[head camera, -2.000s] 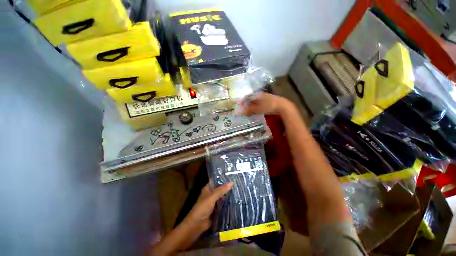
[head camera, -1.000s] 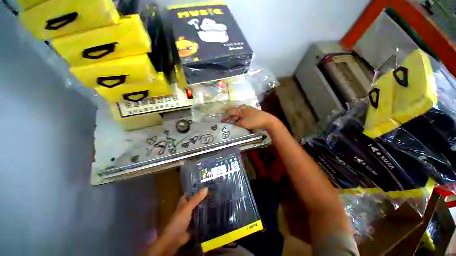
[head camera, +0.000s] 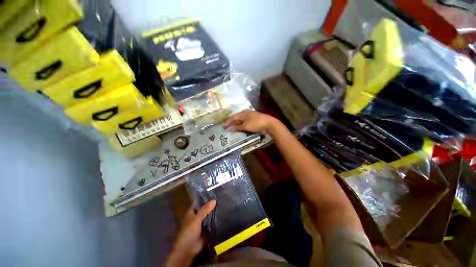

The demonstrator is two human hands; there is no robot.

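Note:
A black retail box (head camera: 235,203) in clear film, with a yellow band at its near end, tilts in front of the sealer. My left hand (head camera: 192,229) grips its left side, thumb on top. Its far end meets the silver sealing bar (head camera: 188,169) along the patterned pale table's front edge. My right hand (head camera: 249,122) lies over the table near the bar's right end, fingers bent; whether it presses on anything is unclear. The impulse sealer (head camera: 149,129), with printed panel and red switch, stands behind, partly hidden by boxes and loose film.
Sealed boxes (head camera: 86,89) with yellow ends are stacked at the left wall. A MUSIC box (head camera: 188,60) lies on the sealer. Bagged boxes (head camera: 373,136) lie at right below orange metal. An open carton (head camera: 417,206) holds film offcuts (head camera: 373,195).
The view has shifted and tilted. The film-wrapped box has turned at an angle, its far end still at the bar. My right hand has moved off the loose film to the table near the bar.

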